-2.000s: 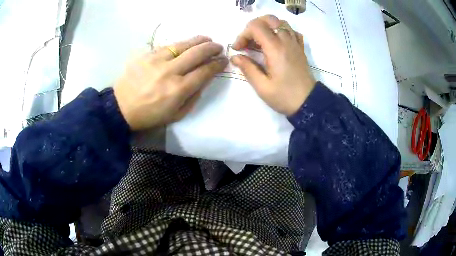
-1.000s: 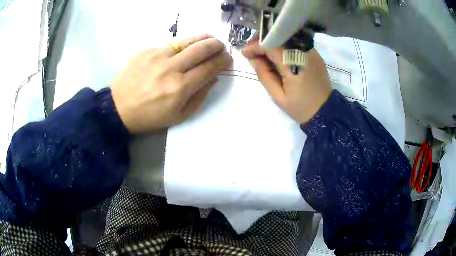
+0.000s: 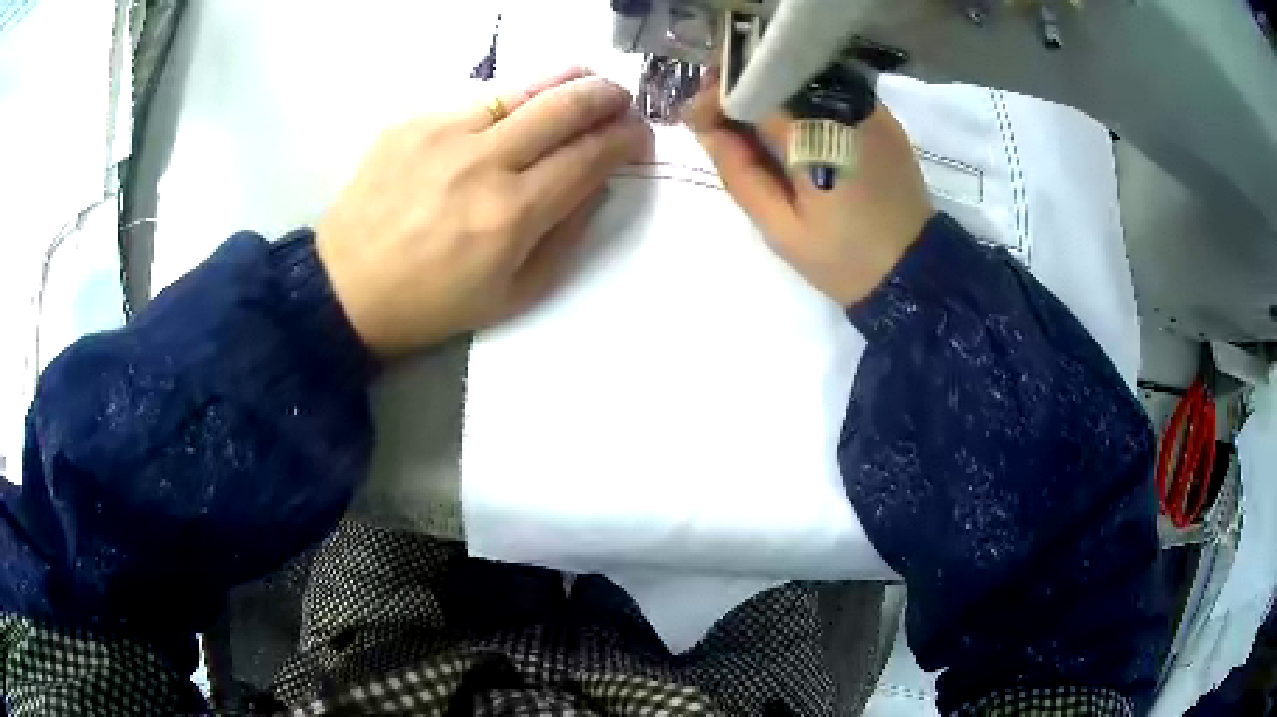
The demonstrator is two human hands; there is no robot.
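A large white fabric panel [image 3: 658, 378] lies on the machine bed, its lower edge hanging at the wearer's lap. Dark double stitch lines cross it, with a narrow stitched rectangle at the right. The presser foot [image 3: 670, 90] is at top centre. My left hand [image 3: 490, 210] lies flat on the panel, fingertips just left of the foot. My right hand [image 3: 833, 203] is right of the foot, partly hidden behind the machine head; its fingertips are at the cloth beside the foot. Whether they pinch the cloth cannot be seen.
The sewing machine head [image 3: 1120, 98] covers the top right, with a ribbed cream knob [image 3: 822, 144] over my right hand. Red-handled scissors [image 3: 1188, 455] lie at the right. More white cloth [image 3: 77, 280] is at the left and at the far right edge.
Since the first frame, the machine head and foot have come into view and my right hand has shifted right. Since the second, both hands and the stitch lines sit slightly higher in view.
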